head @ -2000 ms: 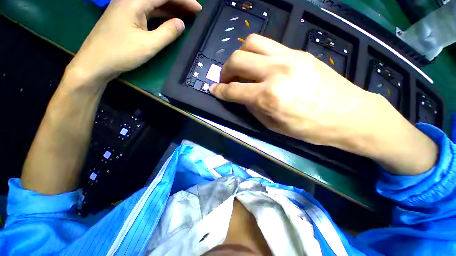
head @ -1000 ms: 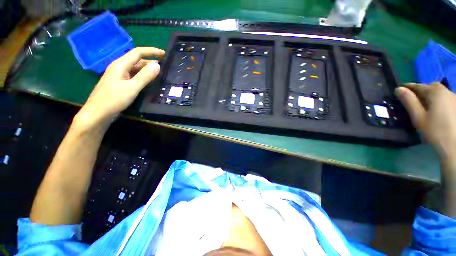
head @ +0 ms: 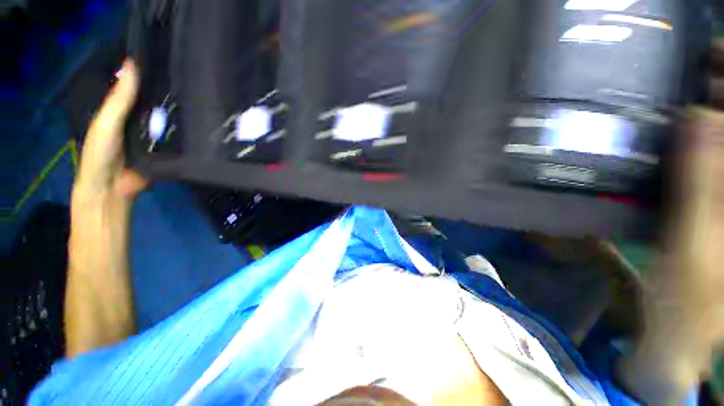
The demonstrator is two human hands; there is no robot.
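The black foam tray (head: 468,190) is lifted up close to the camera and blurred by motion. It holds several black phone assemblies, each with a bright white square pad (head: 361,124). Small red marks show at the phones' lower edges. My left hand (head: 111,135) grips the tray's left end, with the thumb at its lower corner. My right hand (head: 698,198) is at the tray's right end, strongly blurred; its fingers cannot be made out clearly. The upper part of the tray is cut off by the picture's edge.
Below the tray are dark items with small white marks (head: 232,216). A blue floor with a yellow line (head: 48,178) shows at the left. A strip of green bench (head: 635,255) shows at the lower right, beside my right forearm.
The tray has left the green mat and is now held up close to the camera. Both hands have closed on its ends. The blue bins and carrier tape are out of view.
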